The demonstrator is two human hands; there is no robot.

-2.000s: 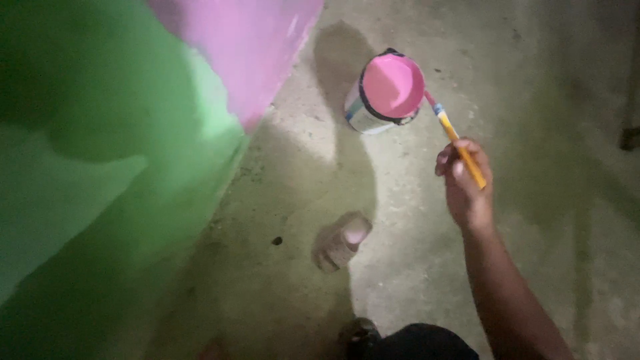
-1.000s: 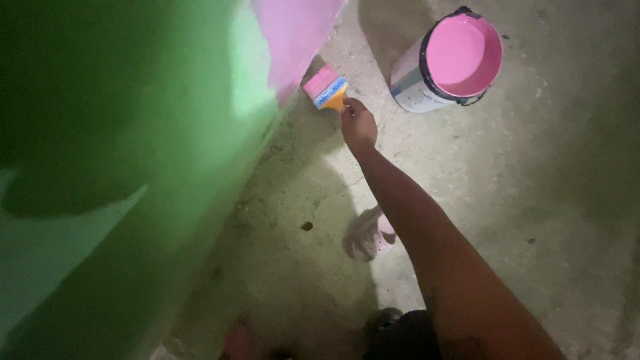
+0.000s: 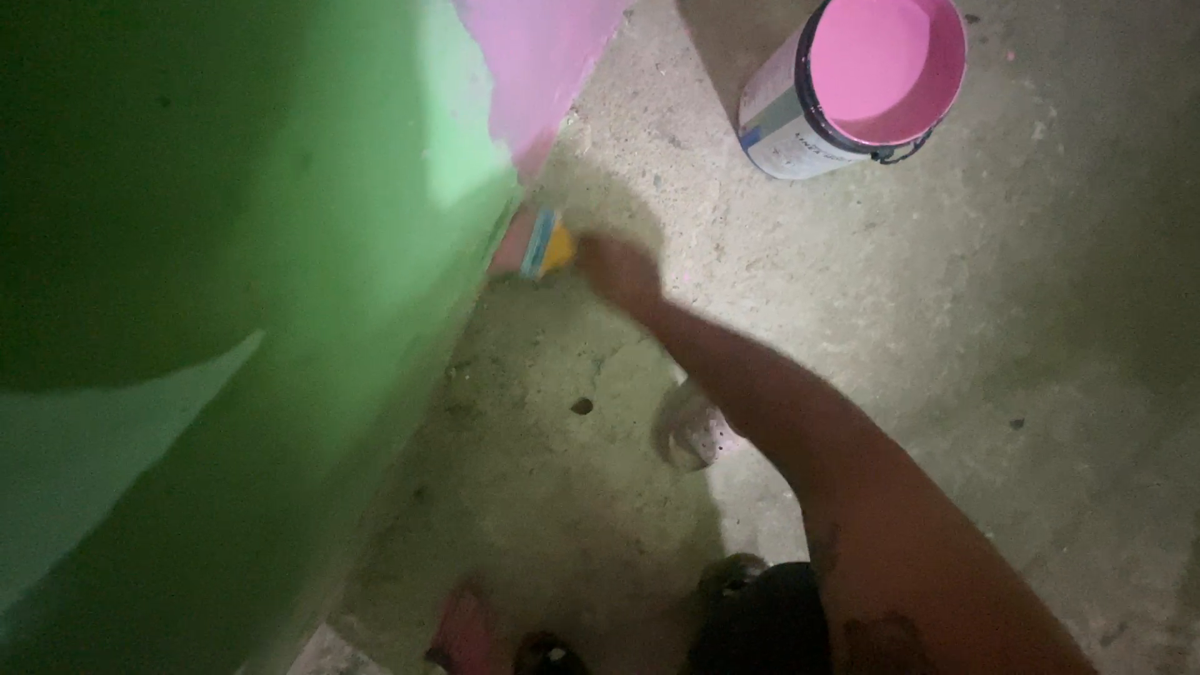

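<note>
My right hand (image 3: pixel 619 270) is closed around the yellow handle of a flat paintbrush (image 3: pixel 539 244). Pink paint covers the bristles, which are at the foot of the green wall (image 3: pixel 328 206), just below a pink painted patch (image 3: pixel 544 66); blur hides whether they touch it. A paint bucket (image 3: pixel 787 122) full of pink paint stands on the concrete floor at the upper right, its wire handle hanging down at the rim. My left hand is not in view.
Under my forearm a small pinkish object (image 3: pixel 694 436) lies on the concrete floor (image 3: pixel 937 309). A reddish-pink thing (image 3: pixel 464 623), too blurred to name, is at the bottom edge, near dark footwear (image 3: pixel 548 653). Shadows fall across wall and floor.
My right hand has carried the brush from beside the bucket leftward to the wall's foot, and is now lower along that edge than a second ago. The view has shifted.
</note>
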